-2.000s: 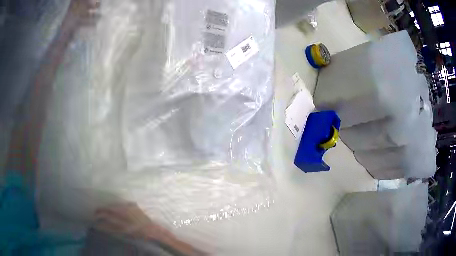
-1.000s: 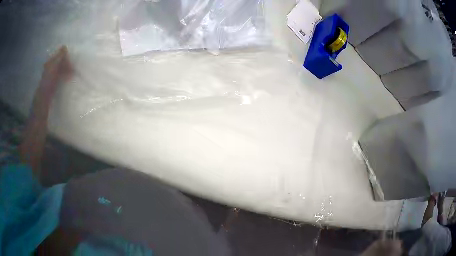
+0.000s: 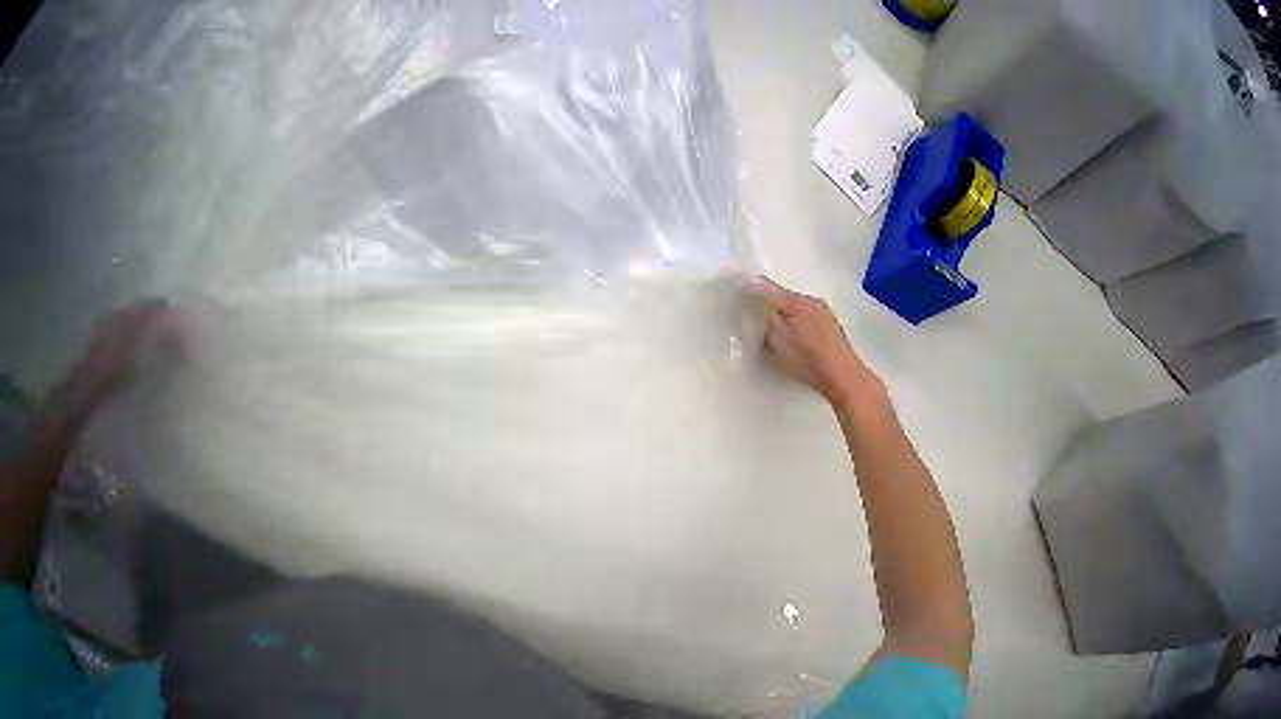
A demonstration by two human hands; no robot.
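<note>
A large clear polybag (image 3: 604, 169) lies over the upper left of the white table, shiny and crinkled. A pale item shows dimly under or behind its film; I cannot tell which. My right hand (image 3: 804, 334) is at the bag's right near corner, its fingertips closed on the film edge. My left hand (image 3: 134, 344) is at the left, blurred, by the film's left side; its fingers are unclear. Film also hangs at the table's lower left.
A blue tape dispenser (image 3: 920, 232) with a yellow-ringed roll stands right of my right hand. White barcode sticker sheets (image 3: 867, 134) lie beside it. Pale grey wrapped bags (image 3: 1145, 527) stand along the right. Part of a blue and yellow tape roll (image 3: 920, 11) shows at the top.
My right hand has come from the bottom right edge to the film's near right corner. My left hand has moved lower. The view has shifted, so the dispenser sits lower in the picture.
</note>
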